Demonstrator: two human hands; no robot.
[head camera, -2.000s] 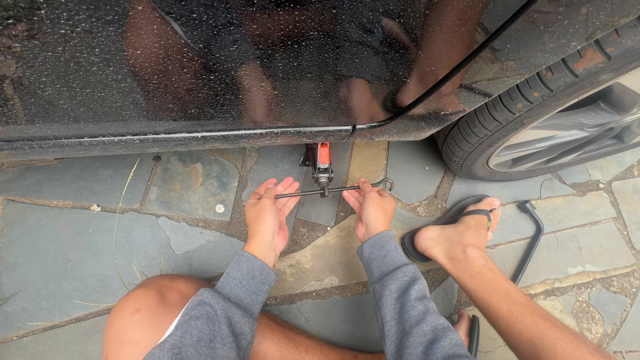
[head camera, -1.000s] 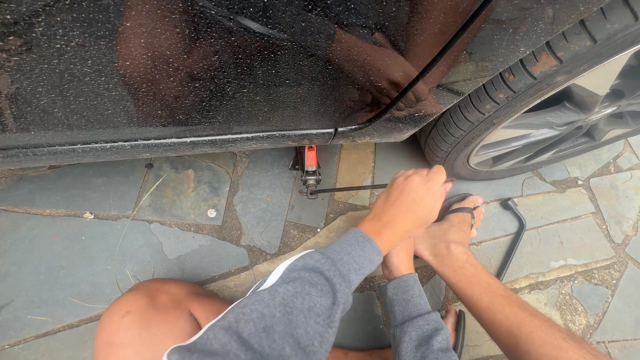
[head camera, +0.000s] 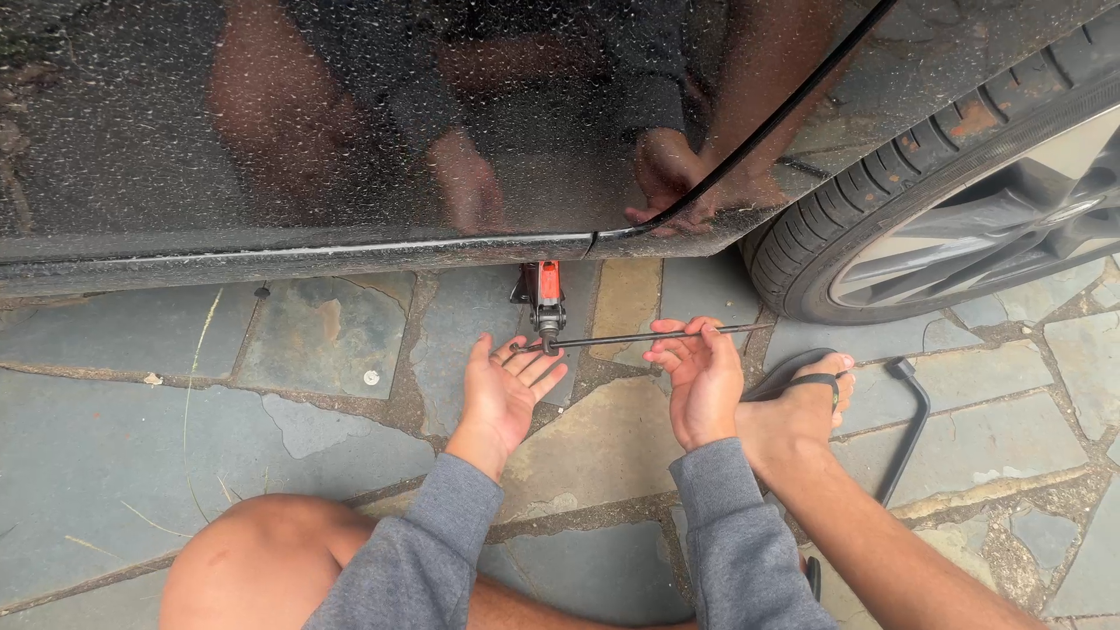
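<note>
A red scissor jack (head camera: 549, 284) stands under the black car's sill, its metal end joint pointing toward me. Through that end runs a thin dark metal rod (head camera: 621, 337), lying roughly level from left to right. Its short hooked end is by the fingers of my left hand (head camera: 500, 402), which is palm up with the fingers spread, touching or just under the rod. My right hand (head camera: 704, 376) pinches the rod's longer part between thumb and fingers. The upper part of the jack is hidden beneath the car.
Above is the glossy wet black car body (head camera: 394, 131), with its sill (head camera: 306, 262) low over the stone paving (head camera: 332, 455). A wheel (head camera: 945, 192) stands at the right. An angled lug wrench (head camera: 914, 429) lies beside my sandalled foot (head camera: 801, 411).
A second ago both hands were together at the rod's right end; now my left hand is back near the jack, and my right hand holds the rod on the right. The rod has shifted through the jack's end.
</note>
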